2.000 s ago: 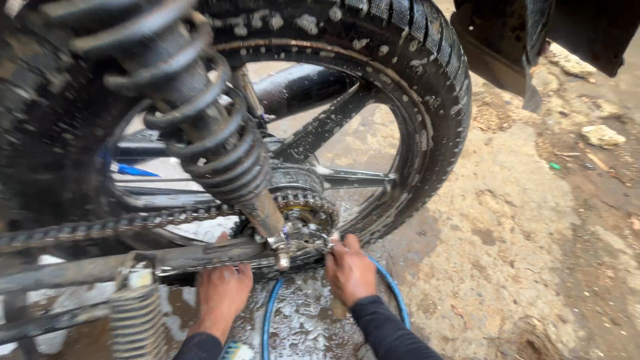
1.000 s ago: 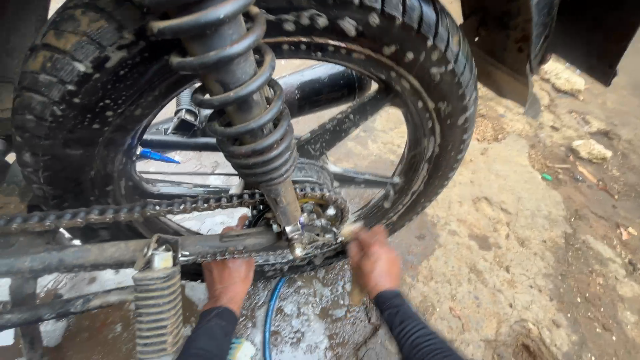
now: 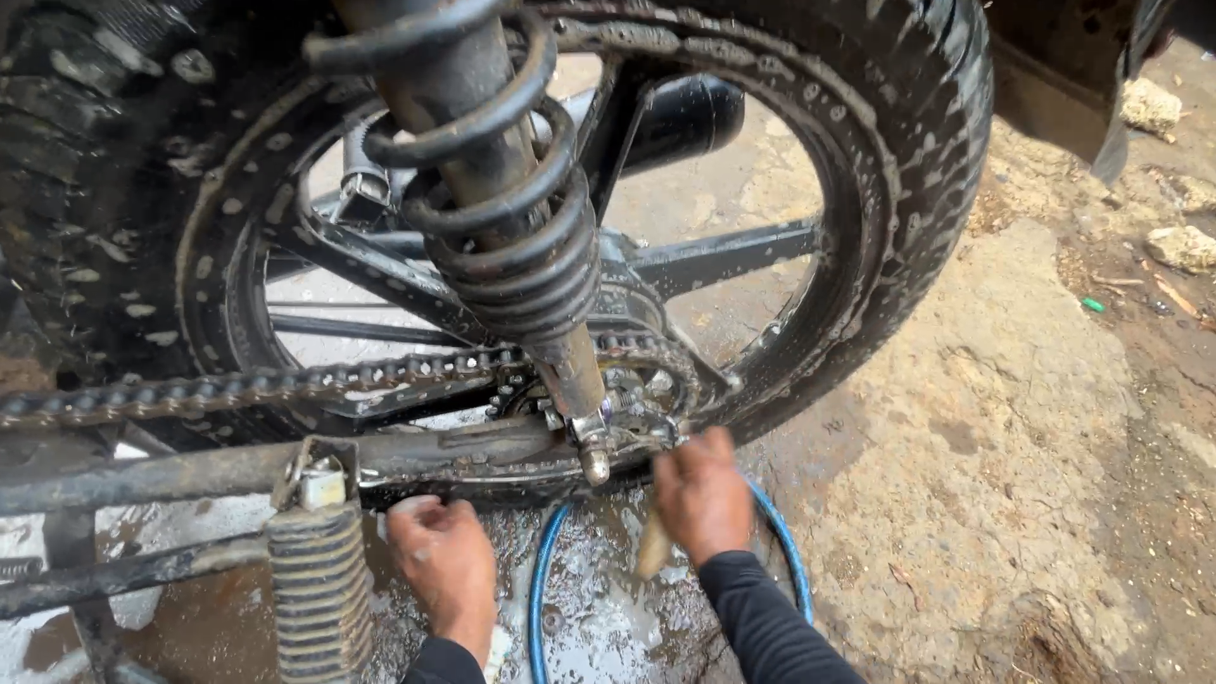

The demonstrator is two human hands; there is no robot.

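My right hand (image 3: 703,494) is closed around a light brown handle (image 3: 652,546), slightly blurred, at the lower right of the motorcycle's rear sprocket (image 3: 689,372); the tool's working end is hidden. To its left, my left hand (image 3: 445,560) has curled fingers close to the bottom of the wet black rear tyre (image 3: 475,492); whether it grips the tyre cannot be told. The drive chain (image 3: 256,385) runs from the left edge to the sprocket. A coil-spring shock absorber (image 3: 513,209) reaches down in front of the foam-spotted wheel, ending at a domed nut (image 3: 595,465).
A blue hose (image 3: 540,589) loops on the wet, foamy ground beneath the hands. The swingarm (image 3: 190,470) and a ribbed footrest (image 3: 318,589) stand at the left. Stones (image 3: 1183,249) lie on rough ground at the right, below a dark flap (image 3: 1054,85).
The wheel's spokes have turned to a different position. My left hand has moved left along the tyre's lower edge. My right hand remains near the sprocket. The view has come closer.
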